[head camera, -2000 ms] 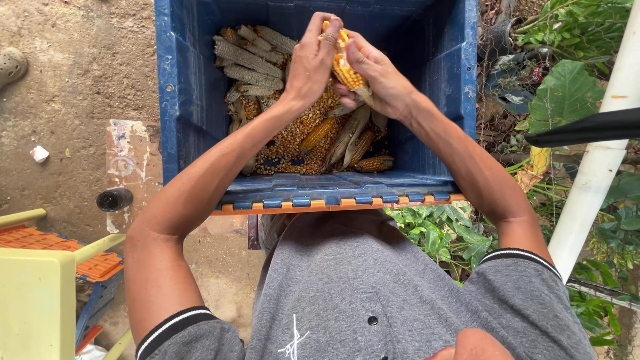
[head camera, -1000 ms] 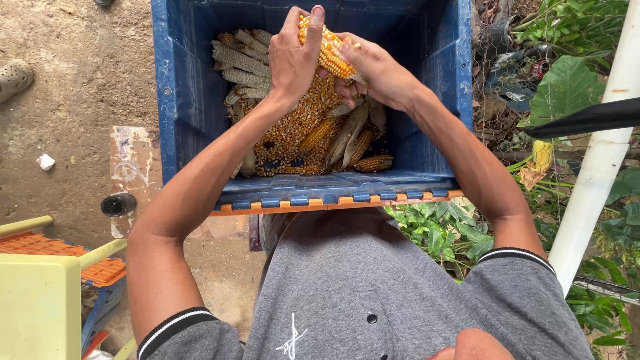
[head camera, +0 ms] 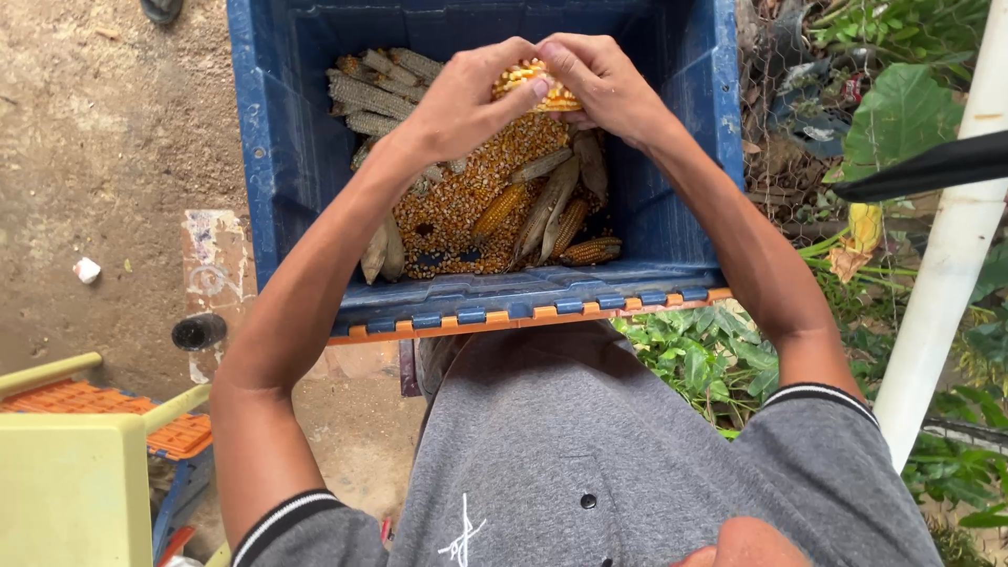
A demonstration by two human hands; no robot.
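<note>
Both hands hold one ear of yellow corn above a blue plastic crate. My left hand grips its left end, thumb lying across the kernels. Around its right end closes my right hand, with the fingertips partly hidden behind the ear. Beneath them, loose corn kernels cover much of the crate's bottom. Bare corncobs are heaped at the upper left inside. Unshelled ears and dry husks lie at the lower right of the kernels.
An orange hinged edge runs along the crate's near side. A pale yellow plastic table or stool stands at lower left, near a dark cylinder. On the right are wire mesh, plants, a white pipe and a black strap.
The ear has gone from a steep tilt to lying more nearly level between the hands. Both hands stay on it, and their fingers have shifted.
</note>
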